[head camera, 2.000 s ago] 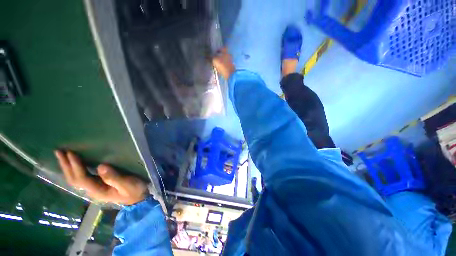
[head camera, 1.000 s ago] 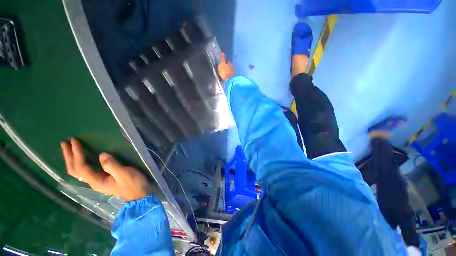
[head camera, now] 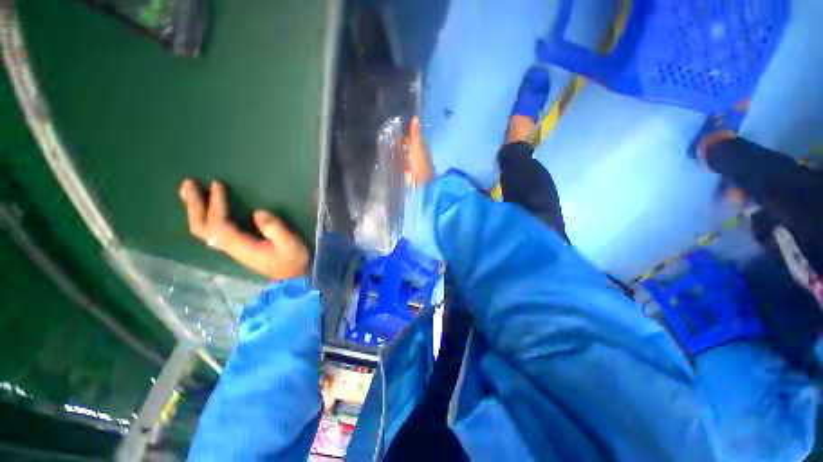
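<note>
My left hand (head camera: pixel 245 242) is over the green belt or bench surface (head camera: pixel 262 108), fingers apart, a ring on one finger, and nothing in it. My right hand (head camera: pixel 418 158) grips the right edge of a clear blister tray (head camera: pixel 383 176). The tray is blurred and seen at a steep slant, beside the pale bench edge and above the floor. I cannot tell whether its pockets hold anything. A dark device (head camera: pixel 167 23) in clear plastic lies at the top left, cut off by the frame edge.
Clear plastic (head camera: pixel 203 302) lies beside my left sleeve. A blue stool (head camera: pixel 393 293) stands below the tray. A perforated blue stool or basket (head camera: pixel 677 54) is upper right, another blue stool (head camera: pixel 704 298) lower right. Other people's legs (head camera: pixel 532 185) show on the blue floor.
The tray has turned from a broad view to a narrow slant, still in my right hand. My left hand sits further right and higher in view, still empty. The view has shifted.
</note>
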